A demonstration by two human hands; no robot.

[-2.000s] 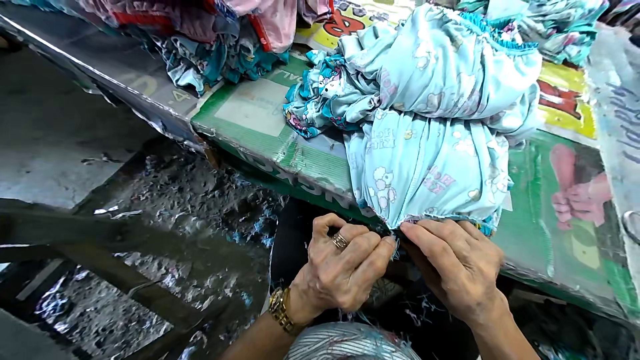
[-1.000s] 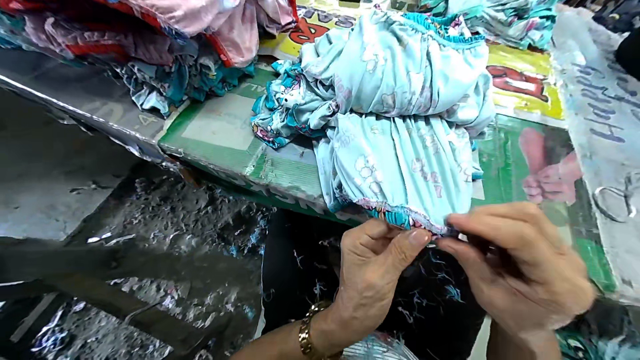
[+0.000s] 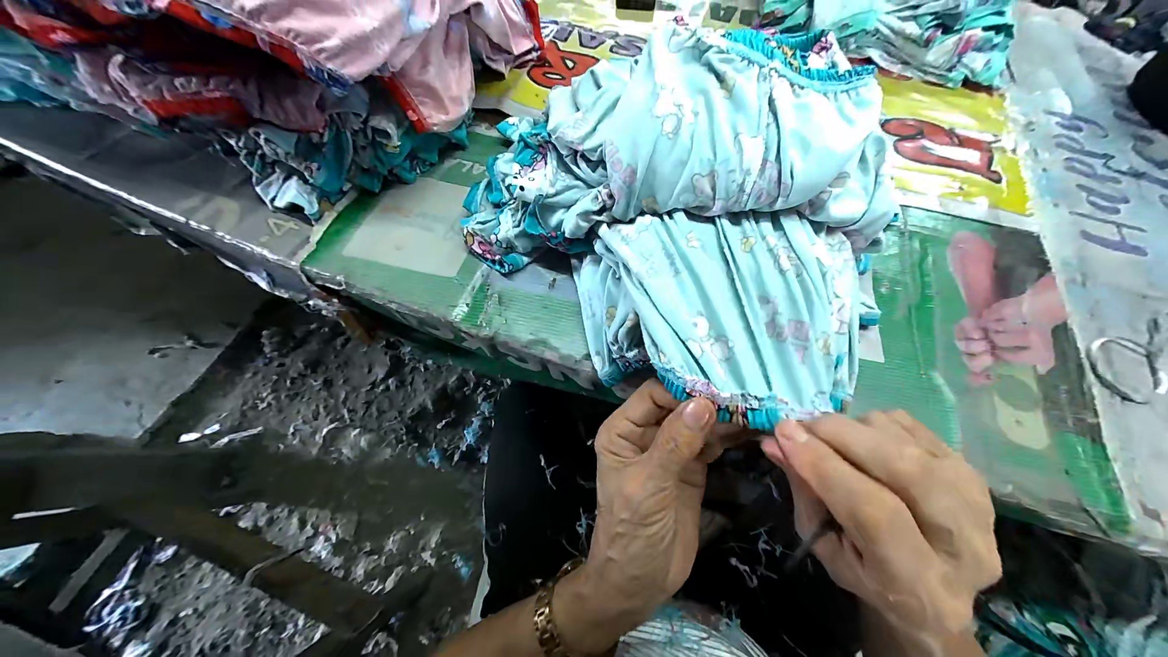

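Observation:
A light turquoise printed garment [image 3: 739, 310] with gathered elastic edges hangs over the front edge of the table. My left hand [image 3: 652, 484] pinches its teal elastic hem between thumb and fingers. Just to the right, my right hand [image 3: 890, 511] grips the same hem with thumb and forefinger; a small dark object, partly hidden, shows under its curled fingers, and I cannot tell what it is. Behind lies another bunched turquoise garment [image 3: 712, 128] with a teal elastic waistband, its ruffled end to the left.
Pink and red garments [image 3: 383, 46] are heaped at the back left, more turquoise ones [image 3: 931, 36] at the back right. The table [image 3: 511, 310] is covered with printed sheets. A wire ring [image 3: 1127, 370] lies at the right. Fabric scraps [image 3: 365, 401] litter the floor; a dark beam [image 3: 182, 474] crosses the lower left.
My hands have shifted along the hem, and more of its teal elastic edge shows between them than two seconds ago. The right hand has come nearer the left since one second ago.

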